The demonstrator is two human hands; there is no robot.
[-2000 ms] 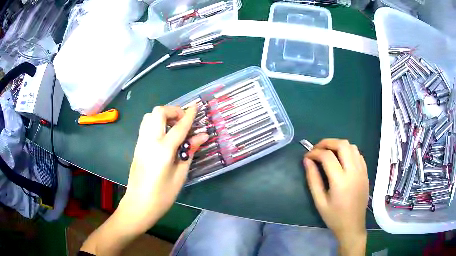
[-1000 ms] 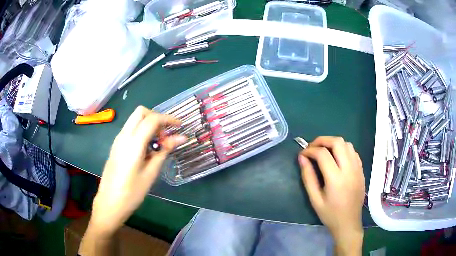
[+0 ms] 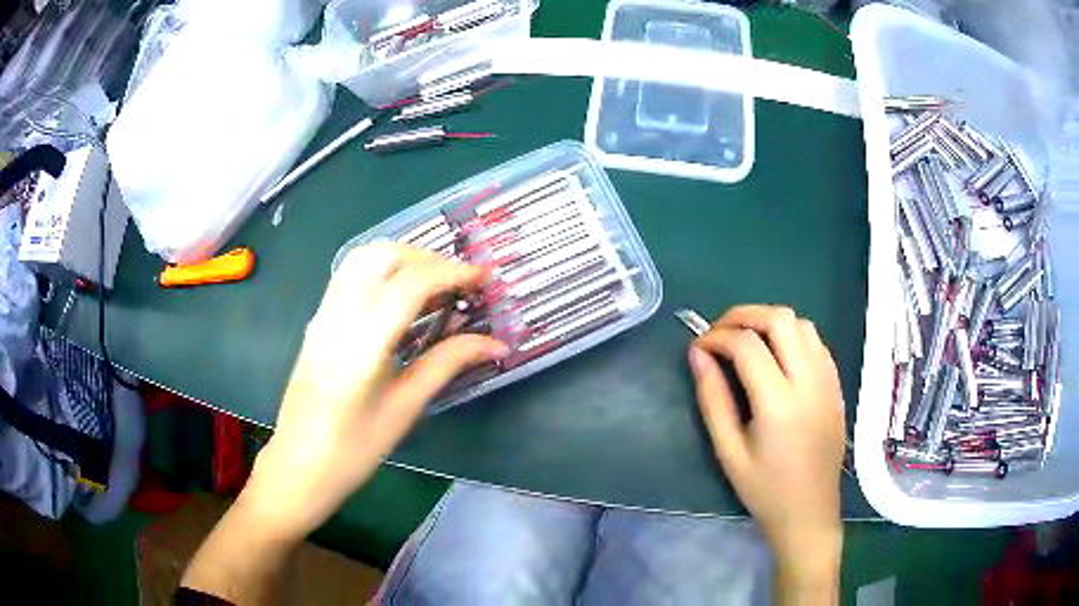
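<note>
A clear packing box lies tilted on the dark green bench, with silver cylinders in rows and red lead wires along its middle. My left hand is over the box's left part, thumb and fingers apart around a dark cylinder end; whether it grips that cylinder is unclear. My right hand rests on the bench right of the box, its fingers closed on a slim silver tool whose tip sticks out to the left; the rest is hidden.
A bulk tub of jumbled cylinders stands at right. A clear lid lies beyond the box, under a white strip. Back left are a second box, loose cylinders, a pale rod, a white bag and an orange-handled tool.
My left hand moved left off the box's middle, then back right over its left rows. My right hand stays with the silver tool. The whole view has shifted slightly.
</note>
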